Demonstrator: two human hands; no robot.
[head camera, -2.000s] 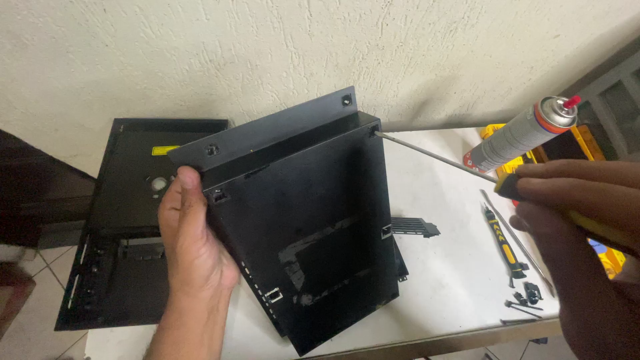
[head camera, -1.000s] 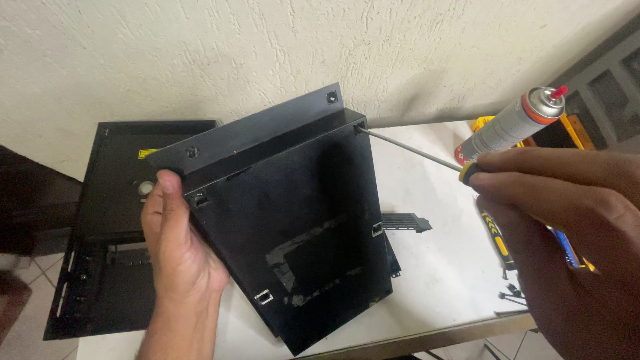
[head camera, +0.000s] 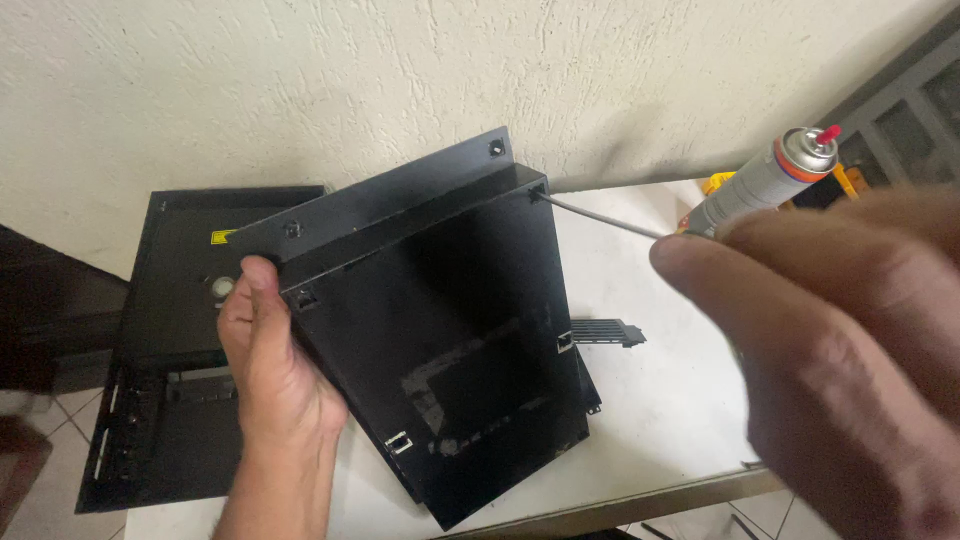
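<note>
A black metal housing (head camera: 480, 285) is held tilted over the white table, with an angled flange along its top and small square cutouts near its edges. My left hand (head camera: 277, 360) grips its upper left side, thumb on the flange corner. At the right, my right hand (head camera: 817, 337) is closed around a screwdriver (head camera: 600, 217), whose handle is hidden by the fingers. The shaft's tip meets the housing at its top right corner hole. Patchy adhesive residue marks the housing's face.
Behind on the left lies a larger black panel (head camera: 187, 322) with a yellow label. A spray can (head camera: 772, 172) with a red nozzle stands at the right, by a yellow container (head camera: 716, 182). A slotted black part (head camera: 604, 331) lies on the white table (head camera: 660, 420). A textured wall rises behind.
The right hand has come further over the table and now covers the screwdriver's handle and the tools at the right. The screwdriver tip remains at the housing's upper right corner.
</note>
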